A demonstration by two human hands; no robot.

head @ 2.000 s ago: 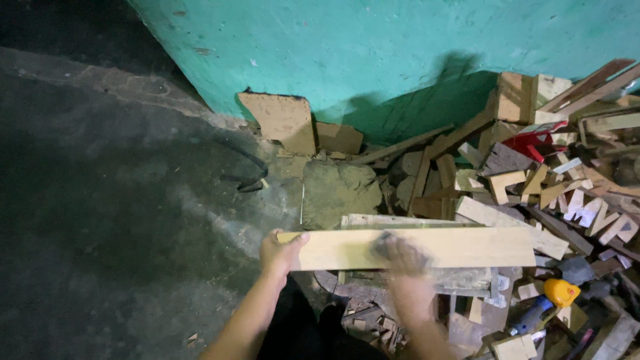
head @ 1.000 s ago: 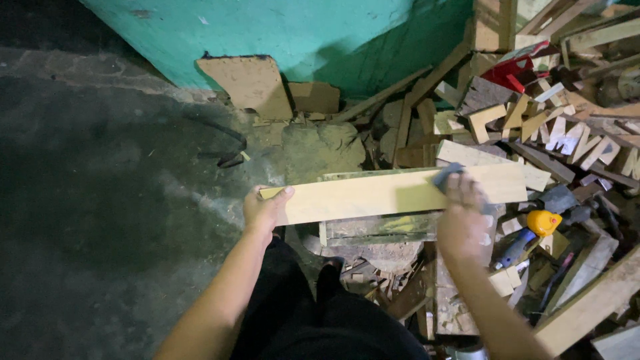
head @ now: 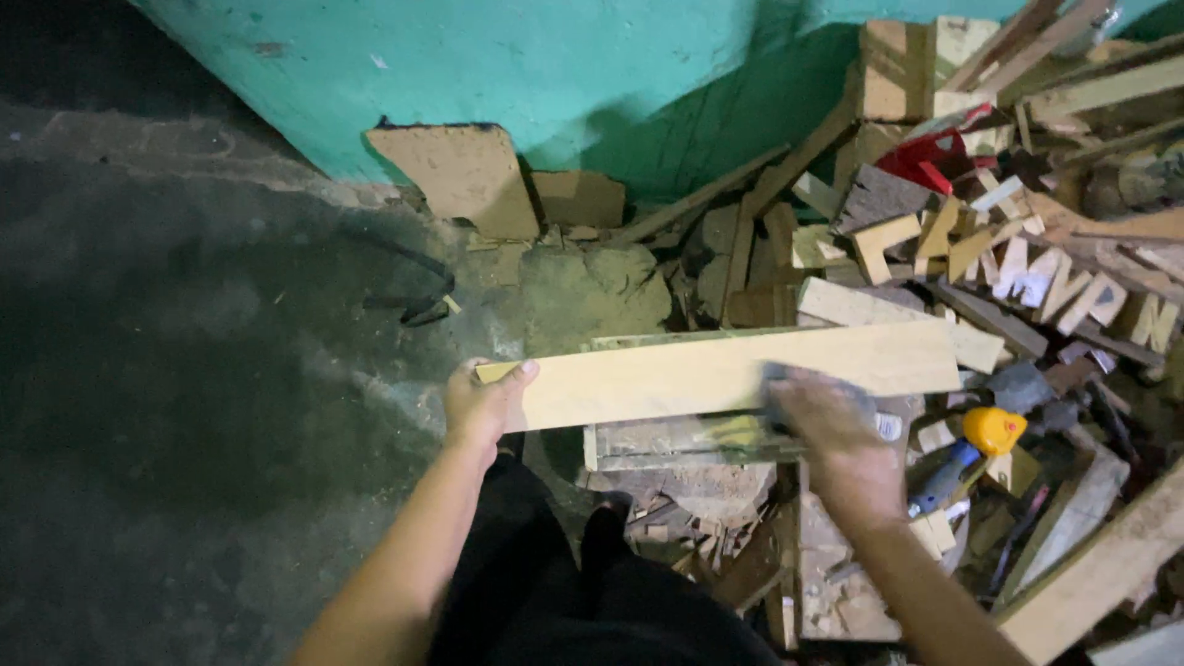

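Note:
A long, pale wooden board (head: 666, 375) lies roughly level across the view, above a rough wooden box-like support. My left hand (head: 484, 398) grips its left end, thumb on the upper face and fingers underneath. Blurred by motion, my right hand (head: 828, 412) presses a dark grey abrasive block or folded sandpaper (head: 775, 377) on the board's face near its lower edge, right of the middle. The block's exact kind cannot be told. The board's right end extends past my right hand over other wood scraps.
Wood offcuts and cut wooden letters (head: 1036, 277) are heaped at the right, with a yellow-and-blue tool (head: 992, 431) among them. Two brown board pieces (head: 462, 176) lean against the green wall (head: 518, 74). A black strap (head: 425, 287) lies on the concrete floor (head: 185, 416).
My right hand was farther right along the board a second ago and has moved back left with the grey block. My left hand keeps its hold on the left end.

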